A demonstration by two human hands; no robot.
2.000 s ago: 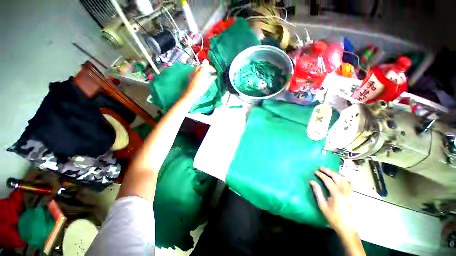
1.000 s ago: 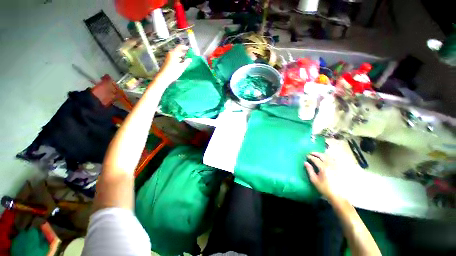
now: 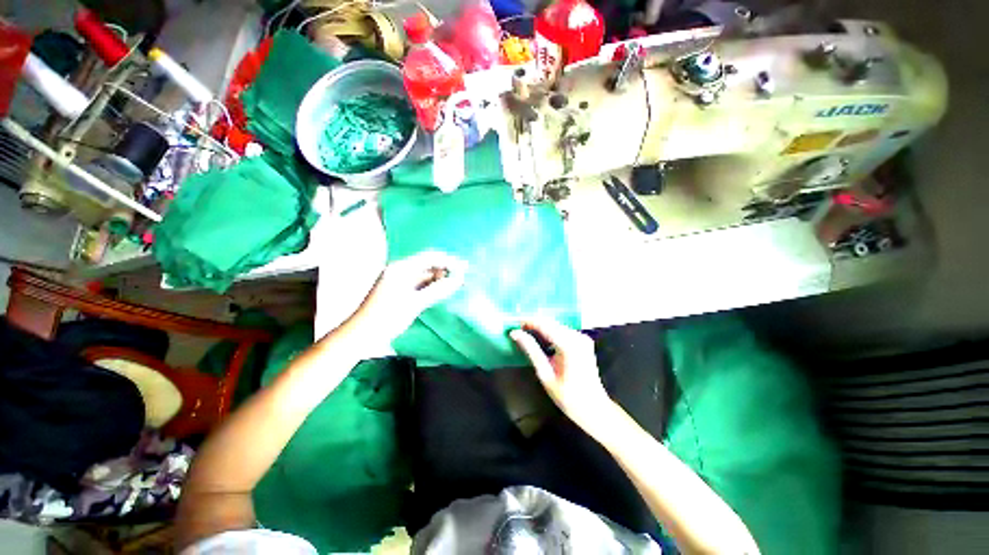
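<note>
A green fabric panel (image 3: 418,222) lies on the white table beside the sewing machine head and hangs over the front edge. A paler, shinier green square piece (image 3: 521,255) lies on it. My left hand (image 3: 401,298) has its fingertips pinched at the paler piece's left side. My right hand (image 3: 564,369) pinches its lower edge near the table's front edge. The exact layers between my fingers are hard to tell. The needle area (image 3: 531,195) is just beyond the cloth.
A metal bowl (image 3: 307,128) of small green tabs stands behind left, beside a stack of green pieces (image 3: 233,222). Dark snips (image 3: 631,206) lie right of the needle. Red bottles (image 3: 432,76) stand behind. Green cloth heaps (image 3: 748,434) lie beside both legs.
My left hand has come from the stack at the left to the panel, where a paler square now shows. My right hand has moved to its lower edge. The view has swung right.
</note>
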